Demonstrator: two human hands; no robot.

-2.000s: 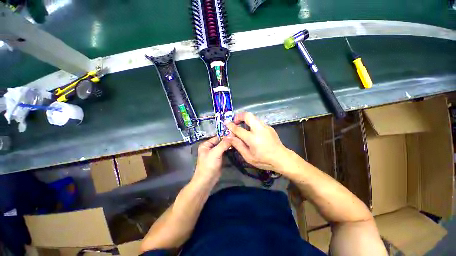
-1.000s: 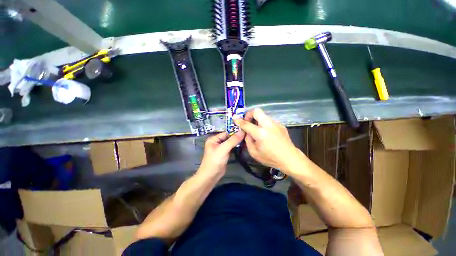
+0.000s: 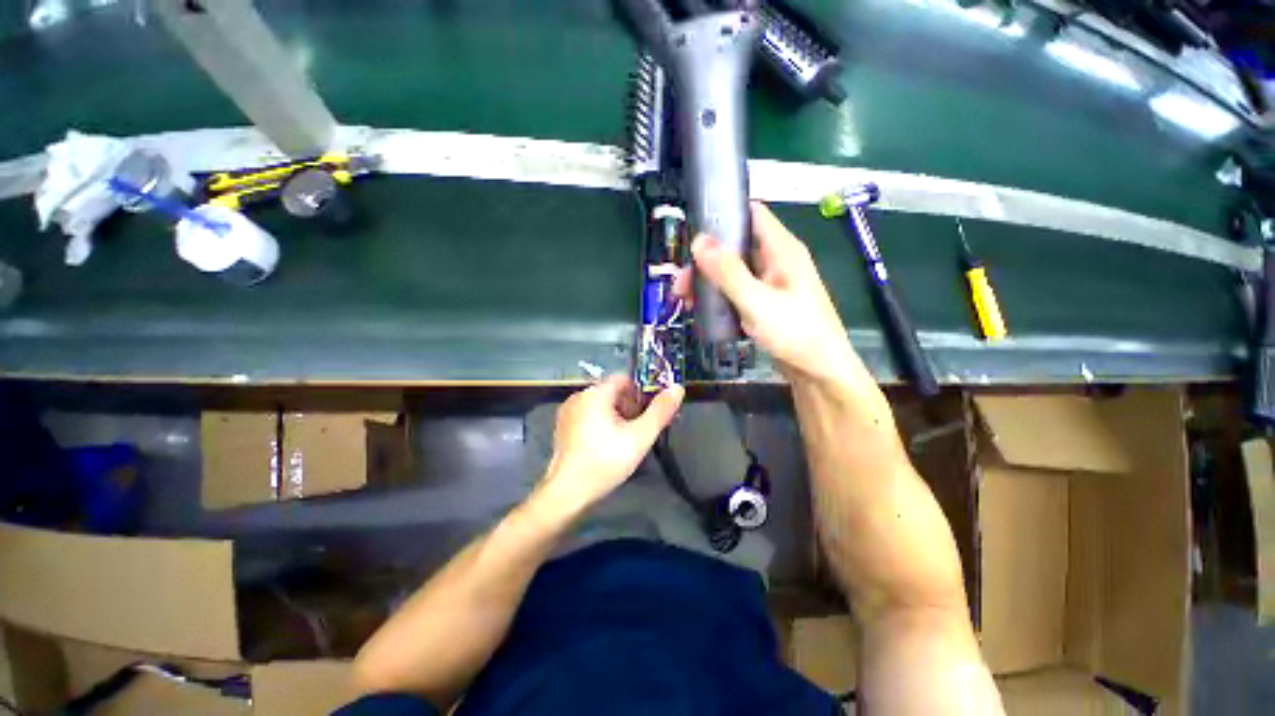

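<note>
The open handle [image 3: 660,287] of the styling brush lies at the bench's near edge, its wires showing and its bristle barrel [image 3: 645,119] pointing away. My left hand [image 3: 610,432] grips the handle's lower end between thumb and fingers. My right hand [image 3: 769,291] holds the grey handle shell half [image 3: 715,133], smooth outside up, over and just right of the open handle. The shell hides part of the barrel. The black power cord [image 3: 685,480] hangs below the handle, with a round end near my lap.
A lime-faced mallet [image 3: 884,287] and a yellow screwdriver [image 3: 984,298] lie at right. Yellow-handled tools [image 3: 269,179], a white tub [image 3: 224,246] and crumpled white cloth [image 3: 87,190] lie at left. Another brush [image 3: 798,52] lies behind. Open cartons [image 3: 1098,539] stand below the bench.
The shell half has been picked up from left of the brush and turned outside up in my right hand, now to the right of the open handle. My right hand has left the wires.
</note>
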